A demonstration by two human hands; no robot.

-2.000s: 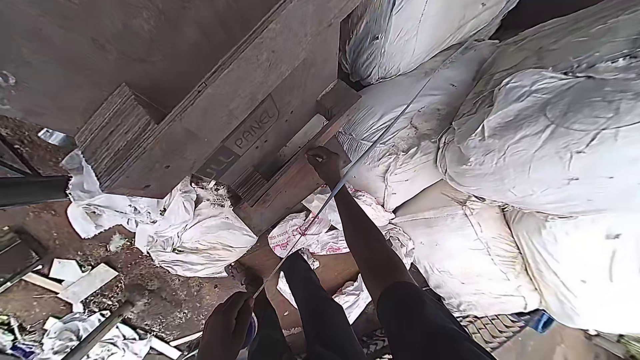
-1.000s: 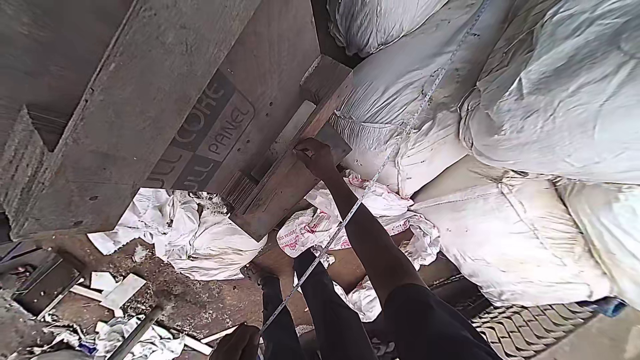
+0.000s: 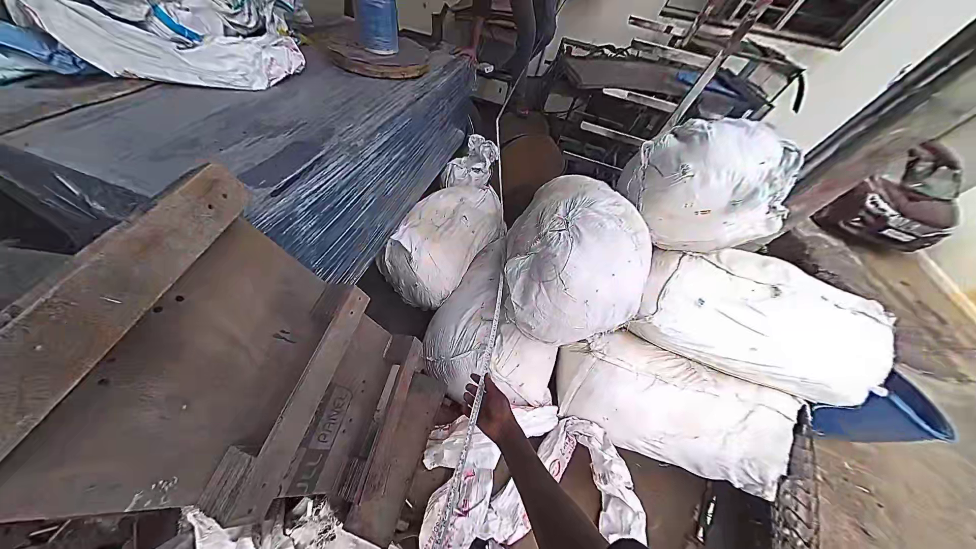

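Observation:
A long, pale measuring tape (image 3: 490,335) runs from the bottom of the head view up over white stuffed sacks, toward a person at the top. My right hand (image 3: 490,408) is at its lower part, some fingers extended, the tape crossing them; whether they grip it is unclear. Just beyond the hand lies a grey-white sack (image 3: 461,335), with a rounder tied sack (image 3: 579,259) to its right. Crumpled white sacking (image 3: 526,507) lies below and around my forearm. Stacked wooden panels (image 3: 381,450) stand left of the hand. My left hand is out of view.
A plastic-wrapped stack (image 3: 358,152) stands at upper left, with a blue roll (image 3: 377,27) on top. Full sacks (image 3: 686,415) lie at right, beside a blue basin (image 3: 884,415). A metal frame (image 3: 648,91) stands behind. The person's legs (image 3: 526,38) show at the top.
My right hand has left the wooden board edge and is now at the tape, its fist loosened. My left hand, at the lower edge before, has gone from view. The view has swung up.

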